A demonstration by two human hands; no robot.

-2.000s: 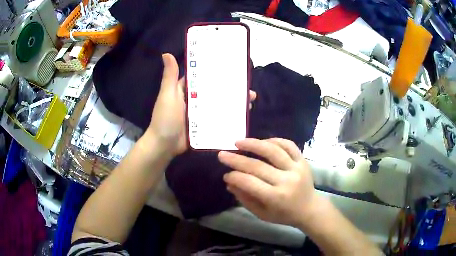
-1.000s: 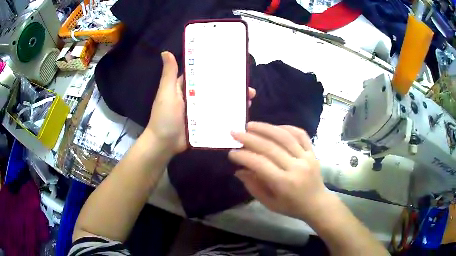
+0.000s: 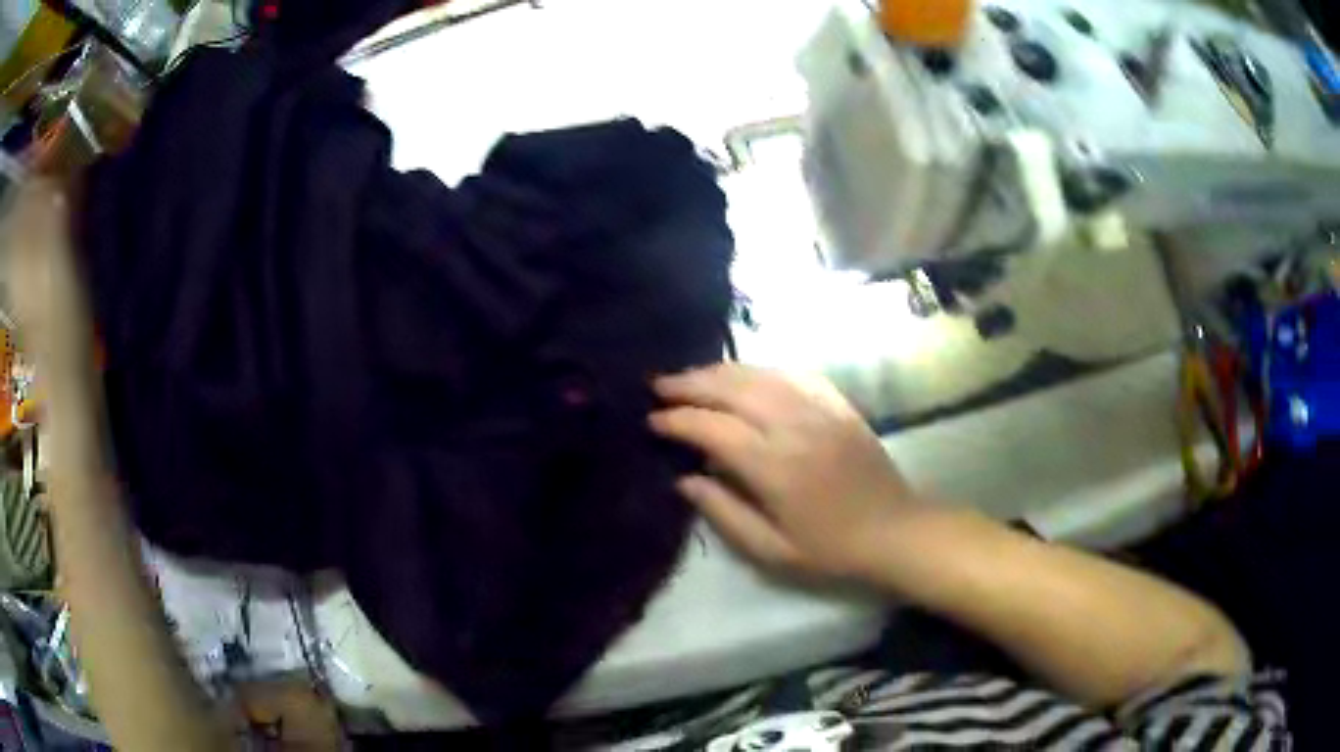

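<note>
A dark garment [image 3: 426, 338] lies bunched on the white table, its lower part hanging over the front edge. My right hand [image 3: 786, 463] rests at the garment's right side, fingers slightly apart, fingertips on the cloth. My left arm reaches up along the left rim of the picture; my left hand [image 3: 33, 243] is blurred at the edge, and whether it holds anything does not show. The smartphone is not visible.
The white sewing machine head [image 3: 911, 147] stands right of the garment, over the machine bed [image 3: 1073, 301]. Red and yellow handles [image 3: 1220, 419] hang beside a blue tray [image 3: 1305, 367] at the right. Blurred clutter lines the left rim.
The phone is gone from view. My left hand has moved far left; my right hand has come down to the cloth. The view has shifted, with the machine now further left in the picture.
</note>
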